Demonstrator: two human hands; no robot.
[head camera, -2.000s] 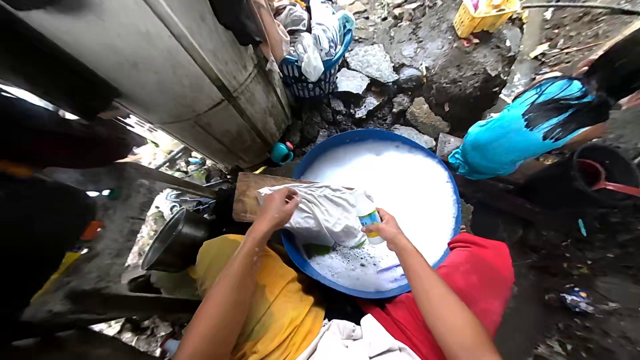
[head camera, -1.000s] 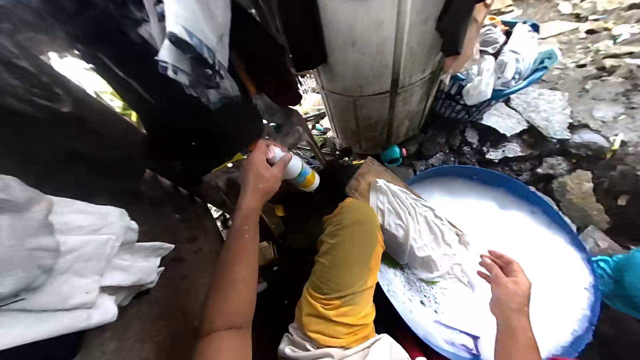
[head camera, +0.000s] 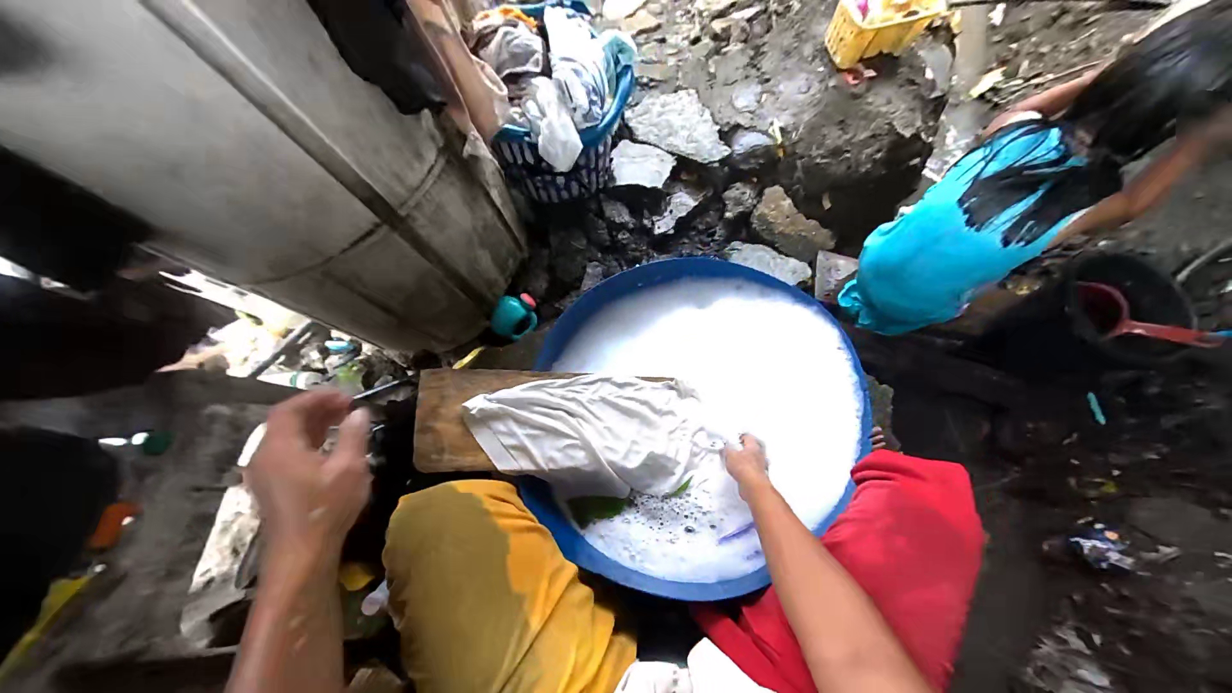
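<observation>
A wet white cloth (head camera: 597, 428) lies over a wooden board (head camera: 445, 423) that rests on the rim of a round blue basin (head camera: 859, 385). White suds (head camera: 722, 332) fill the basin. My right hand (head camera: 747, 462) is at the cloth's right end, over the suds; its fingertips are partly lost in the foam, so its hold on the cloth cannot be told. My left hand (head camera: 313, 472) is raised left of the board, blurred, its fingers apart and nothing seen in it. Near the basin's left side, under the cloth, a green thing (head camera: 595, 510) shows.
Beyond the basin stand a laundry basket (head camera: 568, 159) full of clothes and a yellow crate (head camera: 881, 34). A person in a blue top (head camera: 948, 231) bends at the right, near a dark bucket (head camera: 1179, 298) with a red dipper (head camera: 1126, 318). A large grey metal cylinder (head camera: 318, 164) rises at the left.
The white bottle, in my right hand two seconds ago and in my left hand one second ago, is no longer in either. My right hand has come down to the cloth's end. The view has swung right.
</observation>
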